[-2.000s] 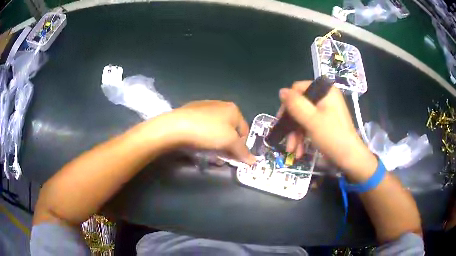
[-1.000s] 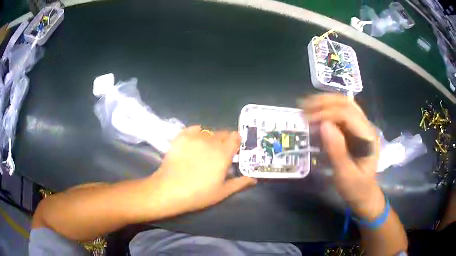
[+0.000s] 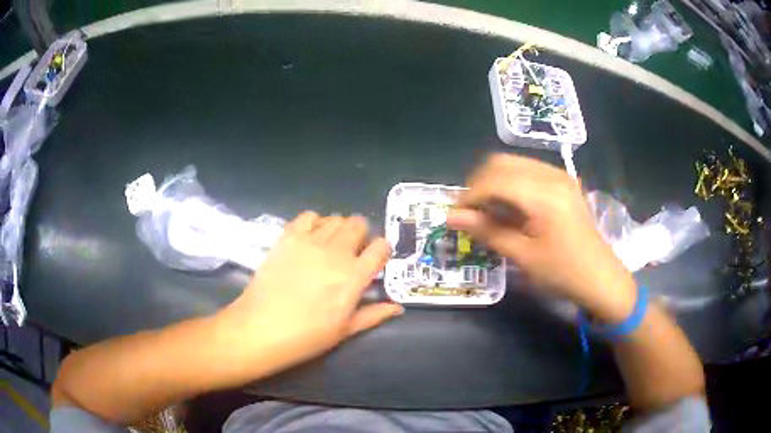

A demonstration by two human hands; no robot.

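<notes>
An open white power strip housing (image 3: 444, 298) lies on the dark mat in front of me. It holds a green circuit board with a yellow block, blue and green wires, a black rectangle at left and a brass strip along the near edge. My left hand (image 3: 317, 266) is at its left side, thumb by the near left corner and fingers against the left edge. My right hand (image 3: 541, 224) is over its far right part, fingertips pinched and blurred; what they hold is unclear. A bagged white cord (image 3: 207, 232) runs out from beyond my left hand.
A second open housing (image 3: 538, 101) lies at the far right, its cord running to a clear bag (image 3: 659, 245). Another housing (image 3: 57, 72) is at far left. Loose brass strips (image 3: 731, 199) lie at right. A pale rail (image 3: 406, 10) borders the green conveyor (image 3: 541, 19), which carries another bag.
The housing was tilted, then squared up, and has shifted slightly left. My right hand moved off it to the right, then back over it. My left hand moved from inside the housing to its left edge.
</notes>
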